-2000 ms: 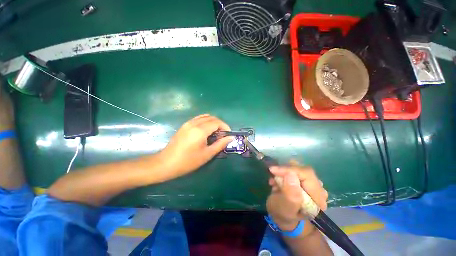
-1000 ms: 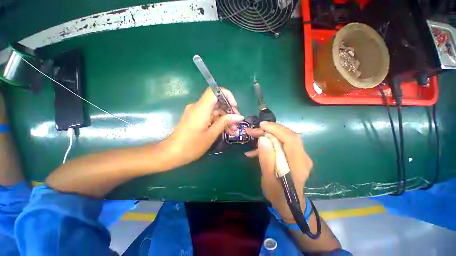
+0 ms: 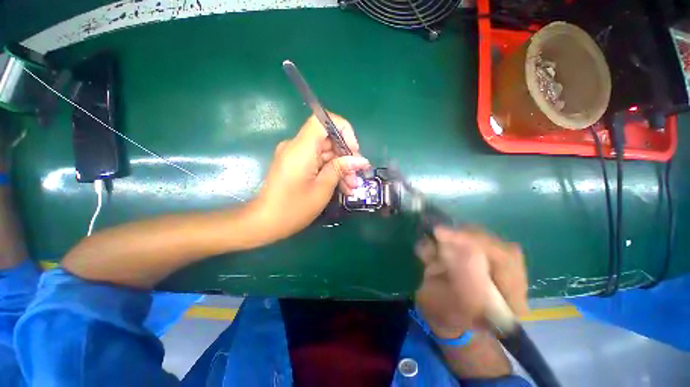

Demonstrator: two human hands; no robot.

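My left hand holds silver-grey tweezers, their blunt end pointing up and left. Its fingertips are at the upper left of a small rounded-square watch-like unit with a dark frame and a violet-white inside. A dark holding fixture shows at the unit's right side. My right hand, blurred, grips a soldering iron by its pale grip. The iron's blurred front end points up and left towards the unit; whether the tip touches cannot be told. The tweezer tips are hidden by my fingers.
A red tray with a tan cup and black box is at upper right, its cables hanging down. A fan is at top. A solder spool, wire and black slab are left. Another person's arm is far left.
My right hand has moved right and down from the unit, and the iron now points up-left instead of up past it. My left hand still holds the tweezers. The view has shifted slightly.
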